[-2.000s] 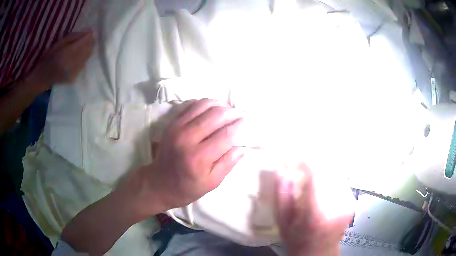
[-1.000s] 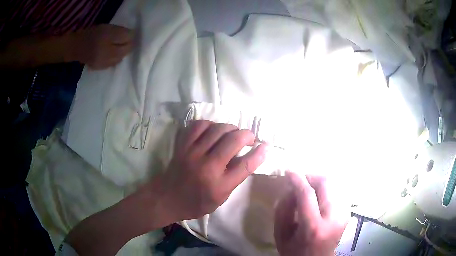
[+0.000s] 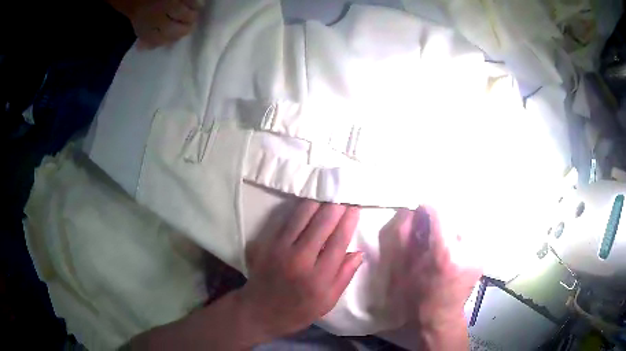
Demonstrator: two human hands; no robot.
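Note:
A cream garment piece (image 3: 192,185) is spread over the table, blown out white under the lamp on its right part. A ruched elasticated section (image 3: 292,175) shows across its middle, with a dark edge line below it. My left hand (image 3: 298,264) lies on the cloth just below this line, fingers extended and slightly apart, holding nothing visible. My right hand (image 3: 429,274) is to its right on the cloth, blurred and partly lost in glare. Something dark purple shows at its fingers; whether it grips this or the cloth is unclear.
Another person's hand (image 3: 165,20) is at the upper left edge of the cloth. The pale machine body with a green panel (image 3: 611,226) stands at the right. More cream cloth (image 3: 110,260) hangs at the lower left. Cream heaps (image 3: 542,34) lie at the upper right.
My left hand has moved down off the ruched section, which is now uncovered. The garment has shifted slightly up in view. The other person's hand has moved towards the top edge.

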